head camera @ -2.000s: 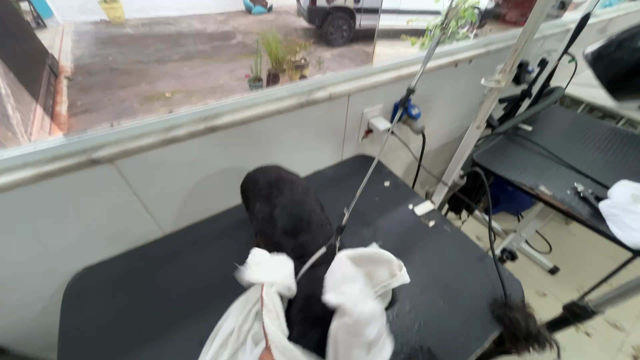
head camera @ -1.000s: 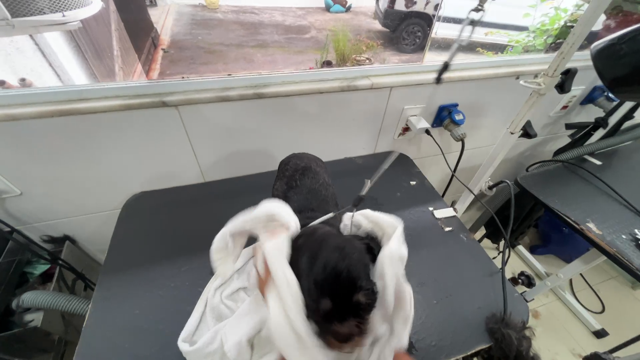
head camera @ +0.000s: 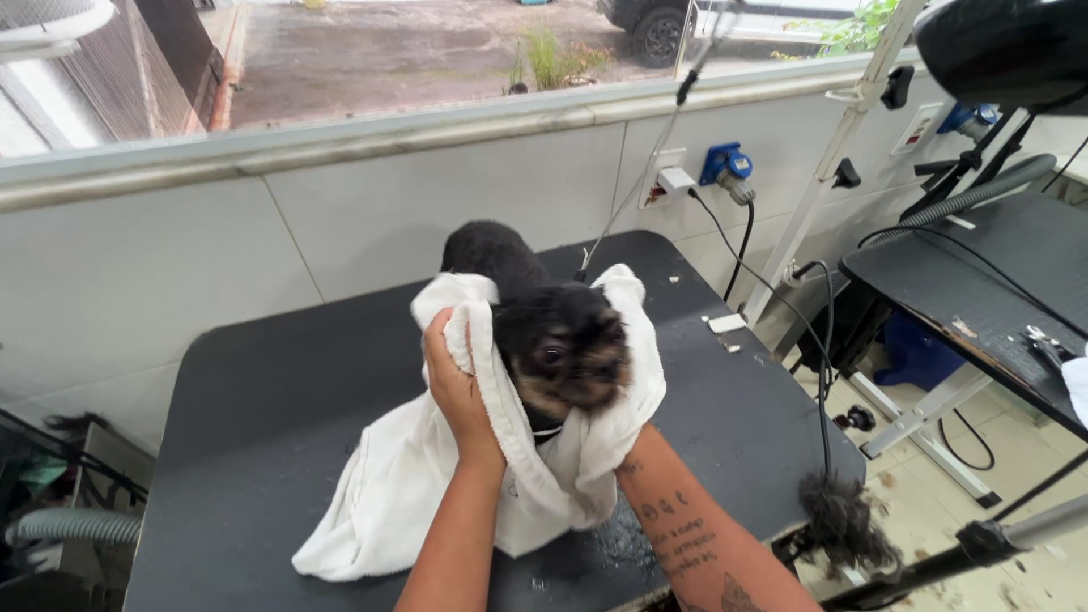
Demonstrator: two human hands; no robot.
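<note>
A black dog with tan fur on its muzzle (head camera: 565,348) stands on a black grooming table (head camera: 280,408), its face toward me. A white towel (head camera: 399,484) wraps around both sides of its head and neck and trails onto the tabletop at the left. My left hand (head camera: 459,382) grips the towel beside the dog's head. At the other side my right hand is under the towel; only the wrist and forearm show. A grooming restraint cable (head camera: 633,195) runs down behind the dog's neck.
Behind the table is a tiled wall with a blue plug (head camera: 731,166) and cables. At right stand a white metal post (head camera: 829,161), a second black table (head camera: 986,263) and a black dryer head (head camera: 1003,51). A clump of dark fur (head camera: 846,523) is near the table's right corner.
The dog's face has turned up toward me; before, its head was lowered. My hands and forearms have come into fuller view, and the towel is now gathered closer about its head.
</note>
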